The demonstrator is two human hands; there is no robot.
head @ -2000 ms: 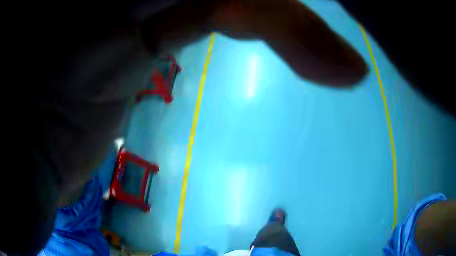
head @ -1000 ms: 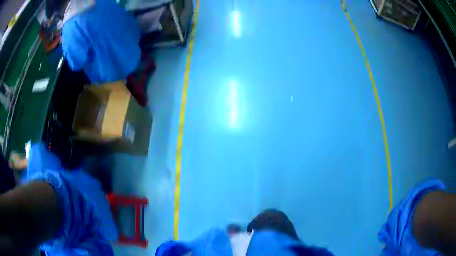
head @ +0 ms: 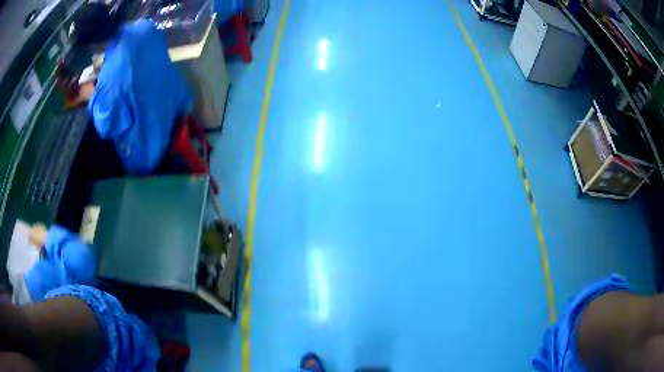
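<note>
Neither of my hands is in the picture. Only my bare forearms show at the lower left and lower right corners, below pushed-up blue sleeves, cut off by the edge. What my hands hold cannot be seen. Ahead lies the glossy blue aisle floor [head: 393,189]. Nearest on the left stands a green-topped side bench [head: 149,225] with items on its open end shelf. One dark shoe [head: 311,362] shows at the bottom edge.
On the left, a person in a blue smock [head: 138,94] sits on a red stool [head: 191,149]. Another person's hand is by white paper [head: 22,251]. Yellow lines edge the aisle. On the right are a pale cabinet [head: 542,47] and a wheeled rack with a carton [head: 601,156].
The large dark hand shape over the view two seconds ago is gone. The view has moved along the aisle; the open carton is out of sight and the side bench is now near.
</note>
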